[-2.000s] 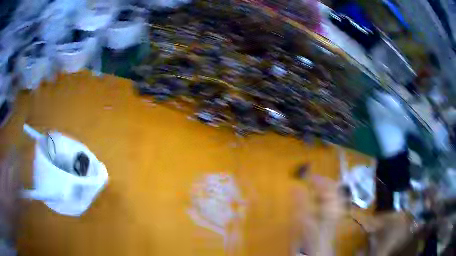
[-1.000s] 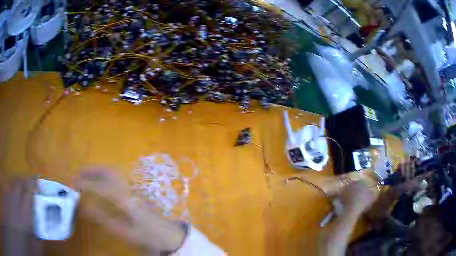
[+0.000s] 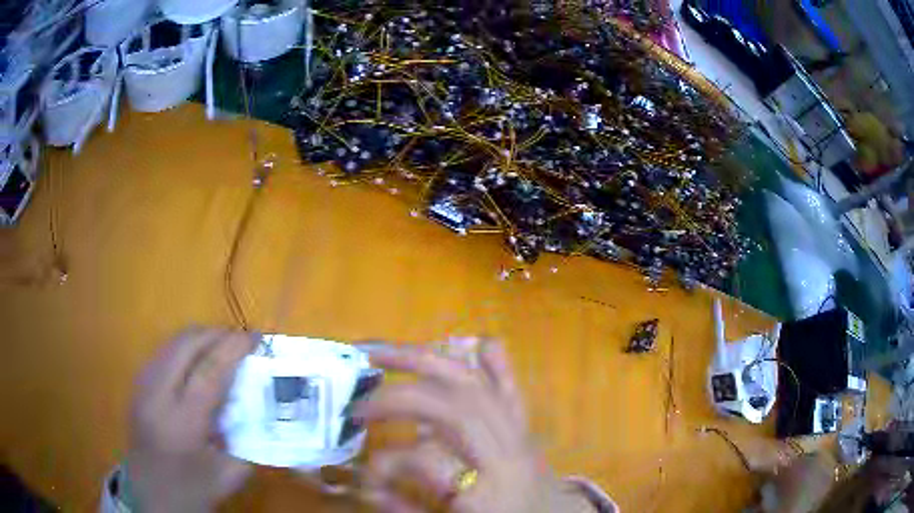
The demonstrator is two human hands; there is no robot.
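A white camera housing [image 3: 293,403] with rectangular openings in its face is held between both hands at the lower left. My left hand [image 3: 190,416] is closed around its left side, somewhat blurred. My right hand [image 3: 456,421], with a ring on one finger, has its fingers at the housing's right side, over a dark part there; what they pinch is blurred. A thin dark-reddish housing lead [image 3: 236,255] runs up from the housing across the table.
A large tangled pile of camera modules [image 3: 541,130] lies at the back. White camera bodies [image 3: 160,75] stand at back left. A small loose board [image 3: 642,337], a white camera with antennas [image 3: 744,379] and a black box [image 3: 814,351] are at the right, near a blurred hand.
The view has shifted, so the housing now shows nearer the middle. My right hand has come to its right side; one second ago it was blurred and apart from it.
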